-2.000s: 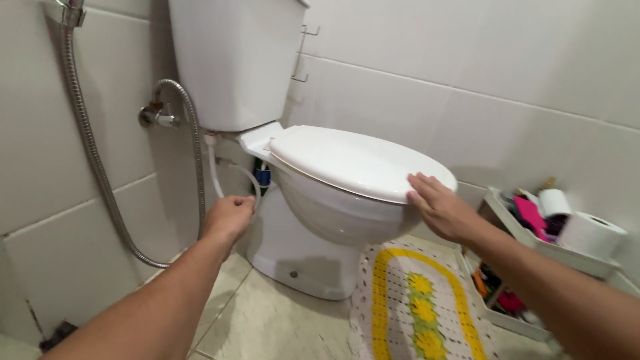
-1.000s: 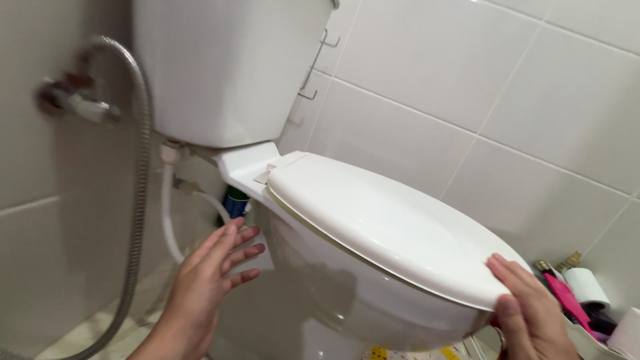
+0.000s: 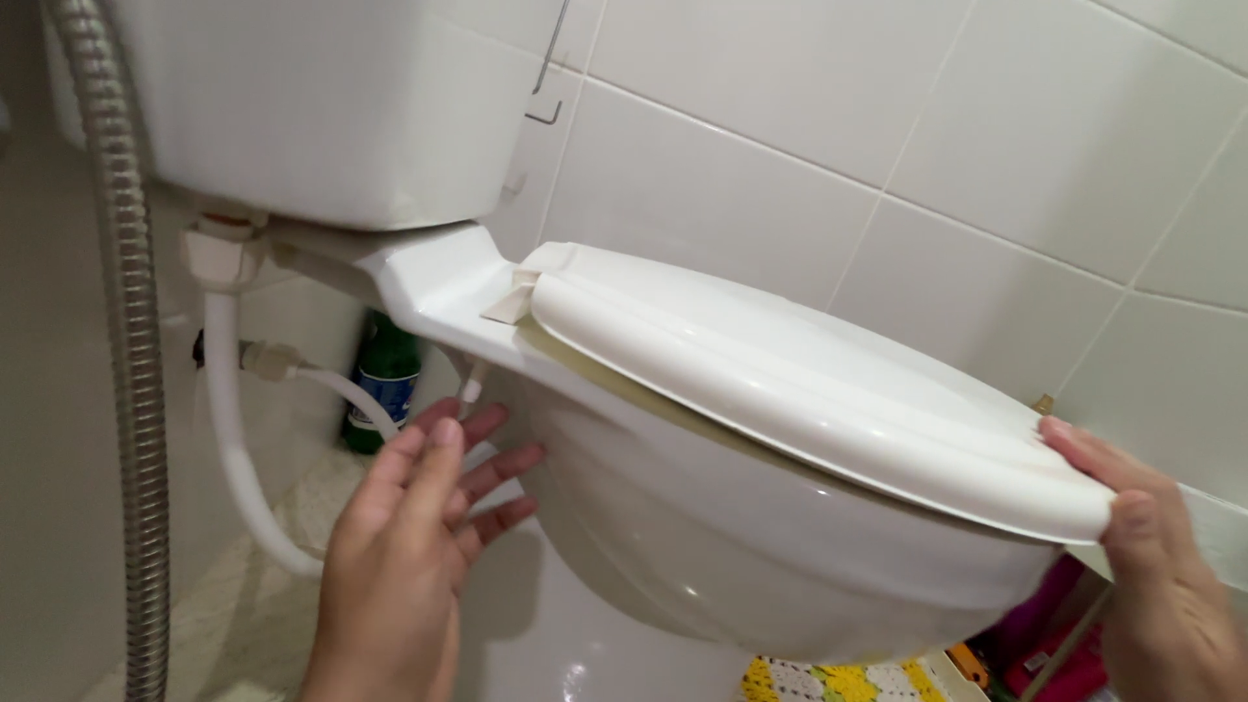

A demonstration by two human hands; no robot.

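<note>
A white toilet bowl (image 3: 741, 526) carries its closed plastic lid (image 3: 780, 361), below a white cistern (image 3: 322, 107). My left hand (image 3: 419, 517) is under the bowl's rear rim, its fingertips close around a small white-tipped bolt (image 3: 472, 382) that hangs beneath the seat hinge (image 3: 512, 300); whether they touch it cannot be told. My right hand (image 3: 1131, 517) rests on the front edge of the lid, fingers on top and thumb at the side. How firmly it grips is not clear. A green bottle (image 3: 385, 380) with a blue label stands behind the left hand.
A metal shower hose (image 3: 136, 390) hangs at the left. A white water supply hose (image 3: 229, 439) curves down from the cistern. Wire hooks (image 3: 546, 112) are on the tiled wall (image 3: 731, 175). A yellow and white crocheted mat (image 3: 838, 681) lies below the bowl, with pink items at lower right.
The view has come much closer to the toilet. My left hand has gone from a closed fist beside the bowl to spread fingers under its rear rim. My right hand stays at the lid's front end.
</note>
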